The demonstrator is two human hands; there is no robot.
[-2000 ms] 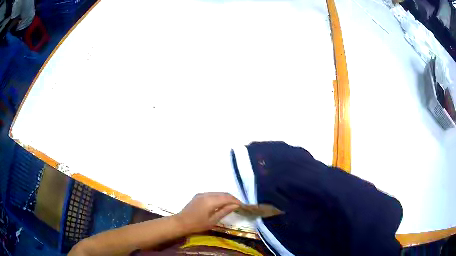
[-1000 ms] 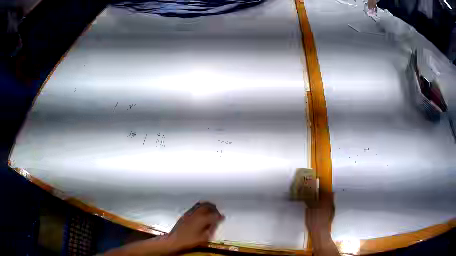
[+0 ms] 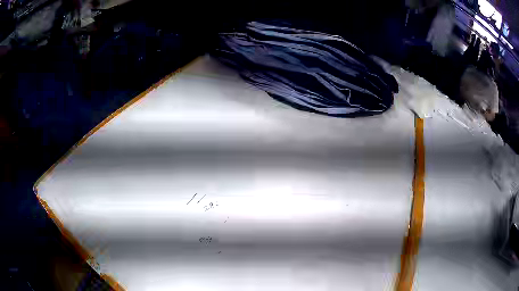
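Neither of my hands shows in the head view. A stack of dark navy garment pieces [image 3: 310, 71] lies heaped at the far side of the white tabletop [image 3: 273, 176]. Pale strips show as long curved lines along the stack. Small dark handwritten marks [image 3: 210, 206] are on the tabletop left of centre. The template card is not in view.
An orange tape strip [image 3: 417, 193] runs down the right part of the tabletop. Orange tape edges the left corner [image 3: 36, 187]. A dark, cut-off object [image 3: 514, 227] is at the right rim. Pale crumpled material [image 3: 418, 96] lies behind the stack's right end.
The view has tilted up and shows more of the far side. The navy stack is now largely in view. Both hands and the template card have left the picture.
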